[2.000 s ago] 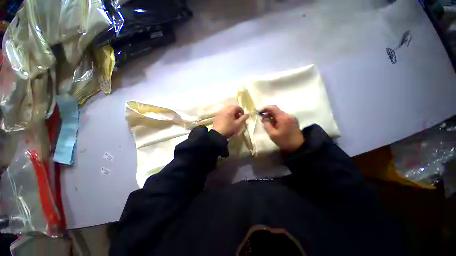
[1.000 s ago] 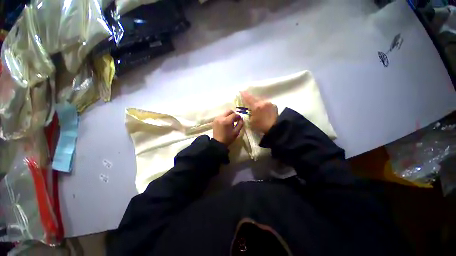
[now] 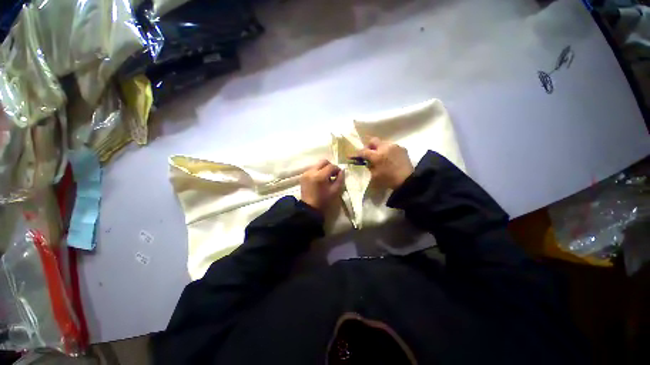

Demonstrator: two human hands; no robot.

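The cream dress (image 3: 235,210) lies spread lengthwise on the pale table in front of me, with an open fold at its left end. My left hand (image 3: 322,187) pinches the cloth at the middle opening. My right hand (image 3: 385,164) is just right of it and holds a small dark tool (image 3: 358,161), perhaps thread snips, with its tip pointing left at the raised cloth edge. The fingertips and the exact spot at the tool's tip are too small to make out.
Shiny bagged cream garments (image 3: 85,36) and dark bagged garments (image 3: 199,43) lie at the far left. A light-blue strip (image 3: 85,203), red-edged bags (image 3: 53,285) and two small stickers (image 3: 145,247) are at left. Scissors (image 3: 546,80) lie far right; crumpled clear plastic (image 3: 595,221) is at lower right.
My right hand has moved a little right and down from its place a second ago, still with the dark tool. The cloth at the middle is opened wider.
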